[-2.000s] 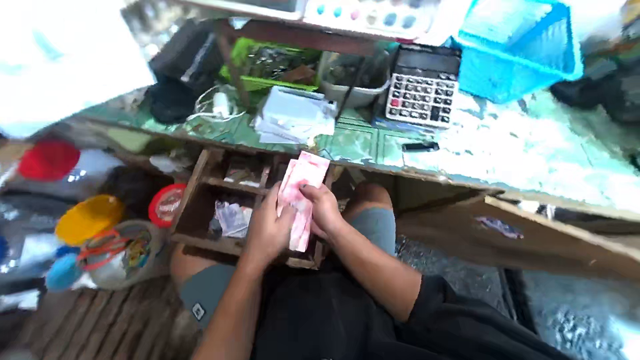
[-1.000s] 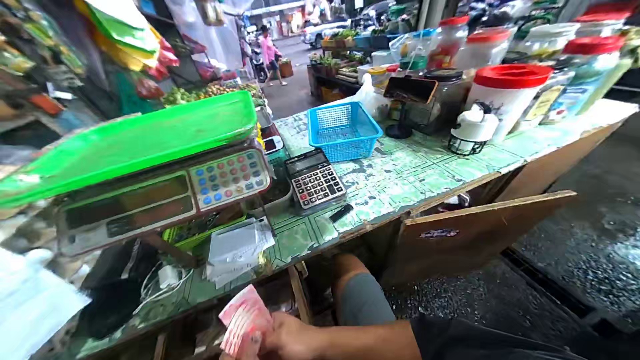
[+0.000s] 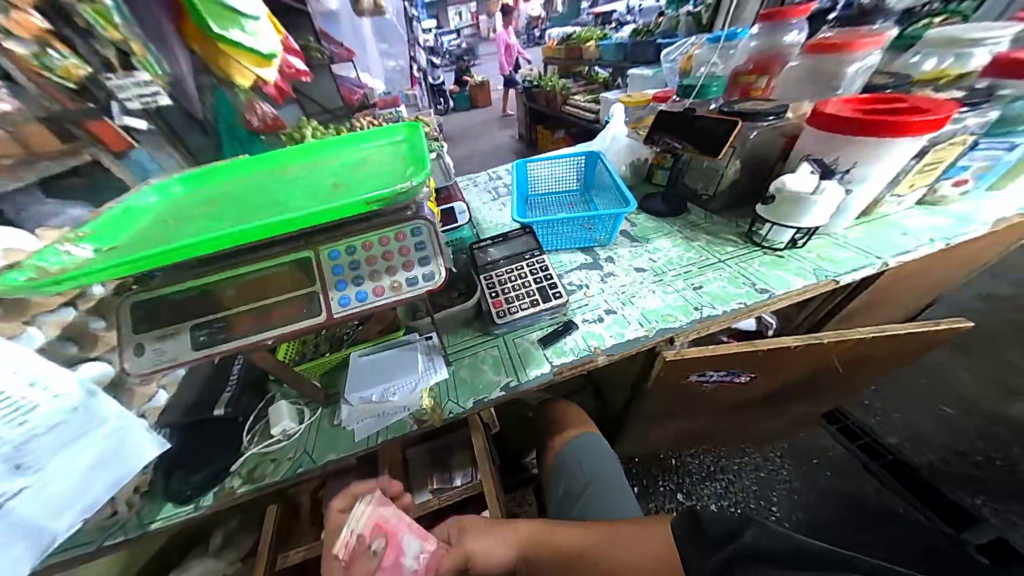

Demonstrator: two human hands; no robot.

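A stack of pinkish-red banknotes point(image 3: 392, 540) is held between both hands above an open wooden drawer point(image 3: 484, 464) at the bottom of the view. My left hand point(image 3: 356, 512) wraps the stack from the left, its fingers bent round the notes. My right hand point(image 3: 472, 544) grips the stack's right end, with its forearm reaching in from the right. More paper notes point(image 3: 442, 464) lie in a drawer compartment just beyond the hands. The lower part of my left hand is cut off by the frame's edge.
On the green counter point(image 3: 512, 360) stand a weighing scale point(image 3: 280, 296) with a green tray, a calculator point(image 3: 522, 276), a blue plastic basket point(image 3: 572, 200), papers point(image 3: 392, 380) and lidded jars point(image 3: 880, 120). A wooden panel point(image 3: 784, 376) juts out at the right. A person point(image 3: 509, 56) walks outside.
The view has swung up from the drawer to the street. Both hands keep hold of the banknotes, which were spread lengthwise two seconds ago and now show as a thicker, tilted stack.
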